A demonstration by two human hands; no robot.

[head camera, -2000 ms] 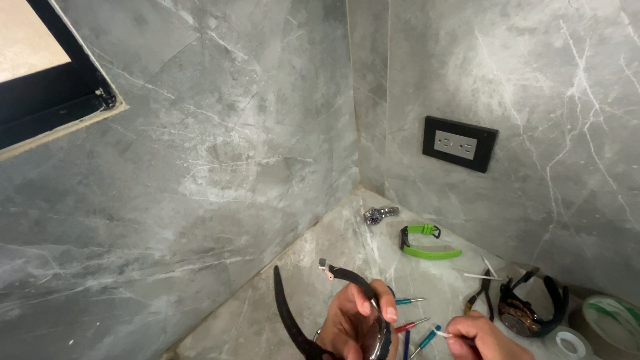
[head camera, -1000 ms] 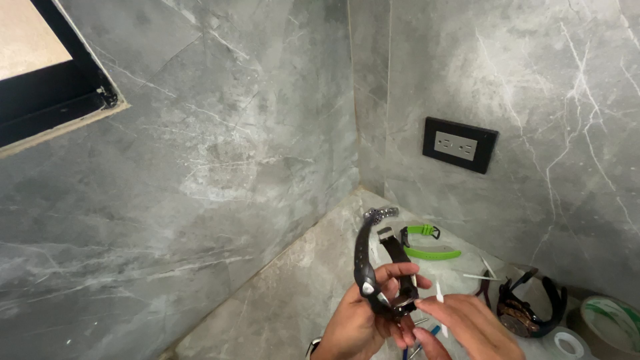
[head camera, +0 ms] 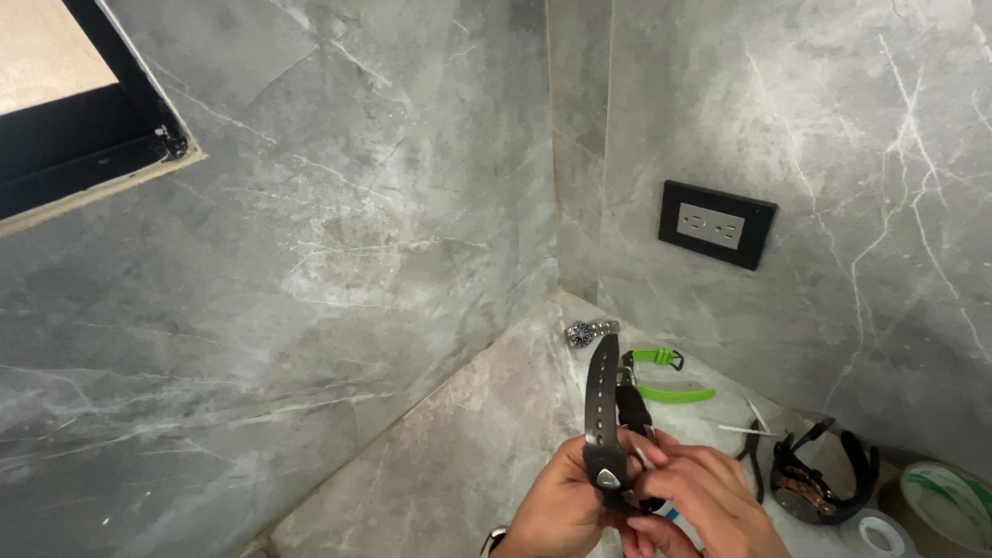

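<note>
My left hand grips a wristwatch with a black perforated strap near the case, the strap standing upright. The watch's other strap half, with its buckle, rises just to the right. Close against the watch, my right hand has its fingers around a thin white stick, mostly hidden, at the inner side of the strap. A bit of a blue tool shows beneath the hands. Behind them lie a metal-bracelet watch and a bright green watch strap.
To the right on the counter are white sticks, a dark-handled tool, a black-strapped watch, a white ring and a roll of tape. A wall outlet is above; a black window frame is at upper left.
The watch has turned in my left hand, its perforated strap moving right and more upright since two seconds ago. My right hand has come from the tools at the right to the watch.
</note>
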